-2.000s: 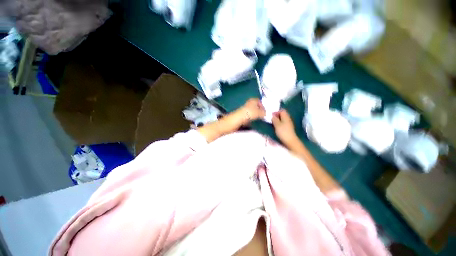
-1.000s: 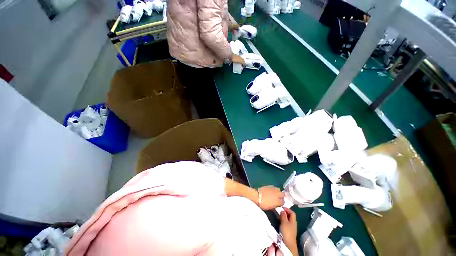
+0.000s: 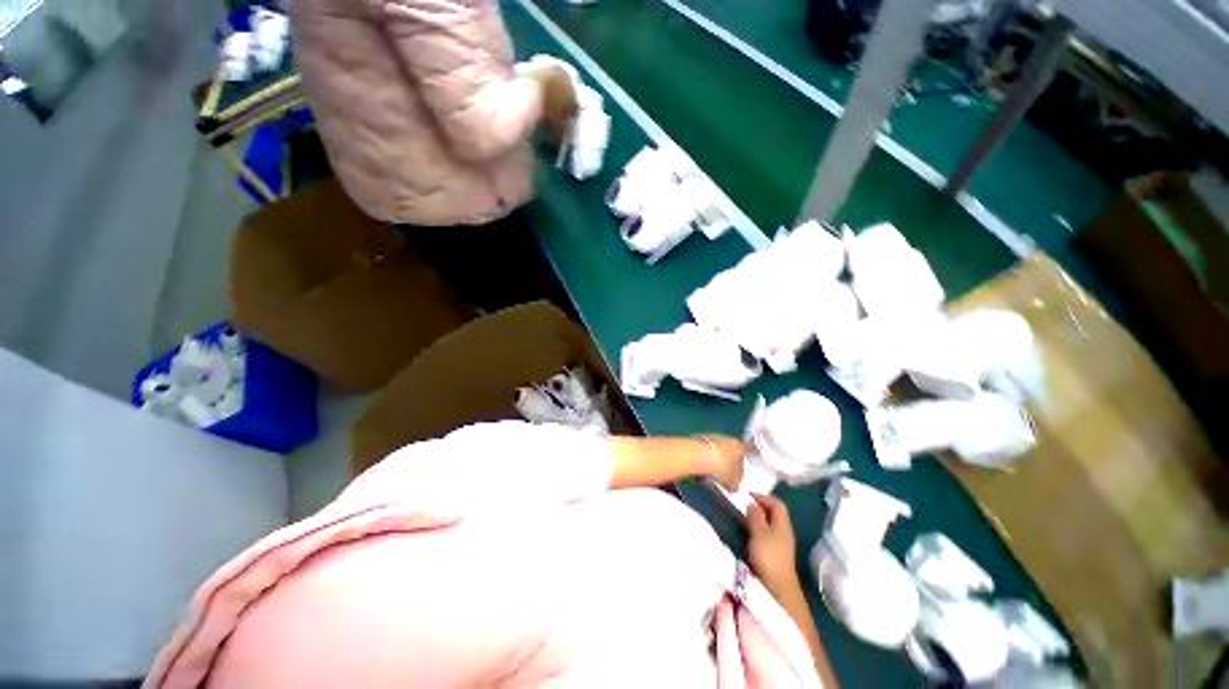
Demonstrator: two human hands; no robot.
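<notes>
A white security camera (image 3: 801, 432) with a round head and thin antennas lies at the near edge of the green bench, its neck and bracket toward me. My left hand (image 3: 728, 462) is closed on its neck, hiding part of it. My right hand (image 3: 768, 522) is at the bracket end, fingers pinched close to it. Whether a small part is between the right fingers cannot be seen; the picture is blurred there.
More white cameras (image 3: 775, 303) lie beyond and to the right. A cardboard sheet (image 3: 1078, 404) is at right, under a grey post (image 3: 863, 115). Cartons (image 3: 317, 289) and a blue bin (image 3: 276, 397) stand at left. Another person (image 3: 418, 115) is at the bench, upper left.
The view has turned back and shifted, so the bench and cameras appear higher and further left. Both hands remain at the same camera. The other person's arm has moved at the bench.
</notes>
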